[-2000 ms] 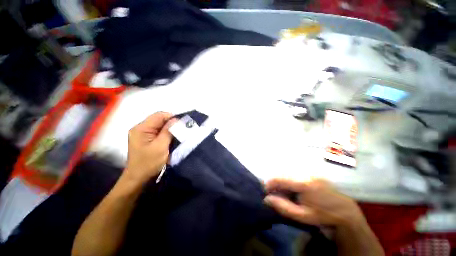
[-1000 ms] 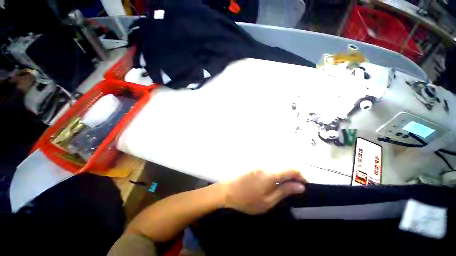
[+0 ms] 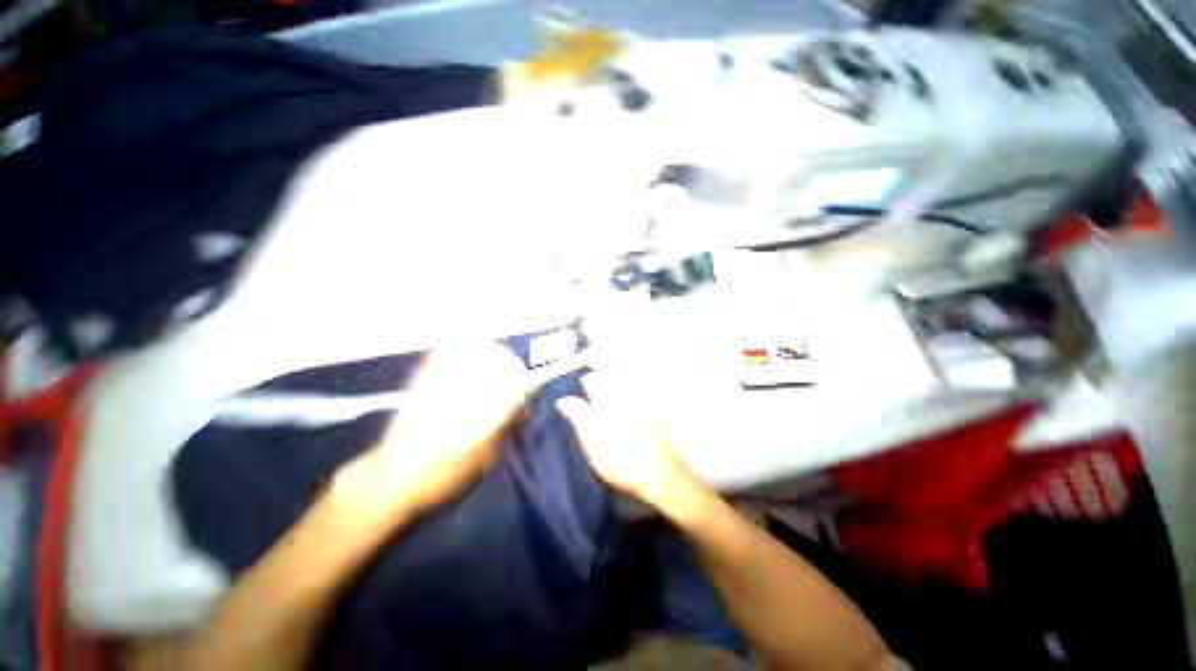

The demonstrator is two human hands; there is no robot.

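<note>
A dark navy garment piece (image 3: 498, 577) lies over the table's front edge and hangs toward my lap, with a pale stripe (image 3: 308, 409) at its left part. A small white label (image 3: 554, 346) shows on the dark cloth between my hands. My left hand (image 3: 453, 406) is blurred and overexposed and holds the cloth left of the label. My right hand (image 3: 623, 439) holds the cloth just right of and below it. The needle area (image 3: 643, 273) of the machine is just beyond the cloth.
The white machine body (image 3: 944, 118) with a lit screen (image 3: 846, 188) stands at the right. A smartphone (image 3: 777, 363) lies right of my hands. More dark cloth (image 3: 144, 171) covers the back left. A red basket edge (image 3: 59, 459) is at left. An open box (image 3: 984, 321) is at right.
The view has turned right. The garment has been brought onto the table left of the phone, and its label is now between my hands. My right hand has come into view.
</note>
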